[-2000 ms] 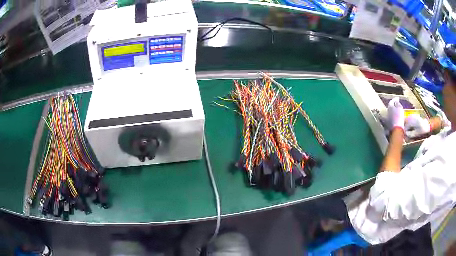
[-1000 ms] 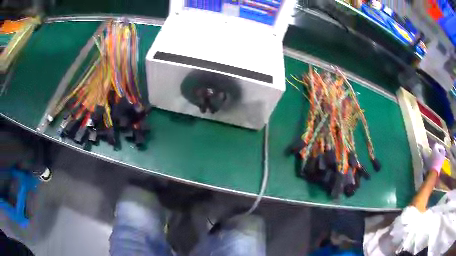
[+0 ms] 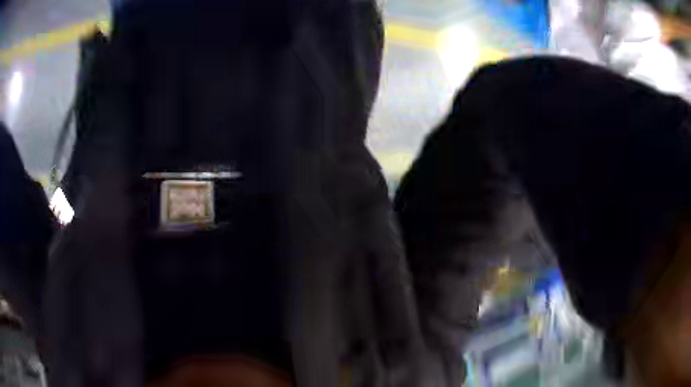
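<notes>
The view is filled by a black jacket (image 3: pixel 333 249), blurred and very close. A small pale square patch or badge (image 3: pixel 188 202) shows on its front, under a thin light line. A dark sleeve (image 3: pixel 576 151) is raised and bent on the right. A blurred skin-coloured patch at the lower right edge may be part of my right hand (image 3: pixel 665 321); its fingers cannot be made out. My left hand is not seen. The wire harnesses and the white machine are out of view.
Grey floor (image 3: pixel 413 98) with a yellow line (image 3: pixel 424 36) shows behind the jacket. A blue thing (image 3: pixel 523 19) and a blurred white shape (image 3: pixel 640 45) are at the upper right. Blurred coloured items lie at the lower right.
The view has swung from the bench, machine and wire bundles to the black jacket. A dark sleeve has come up on the right.
</notes>
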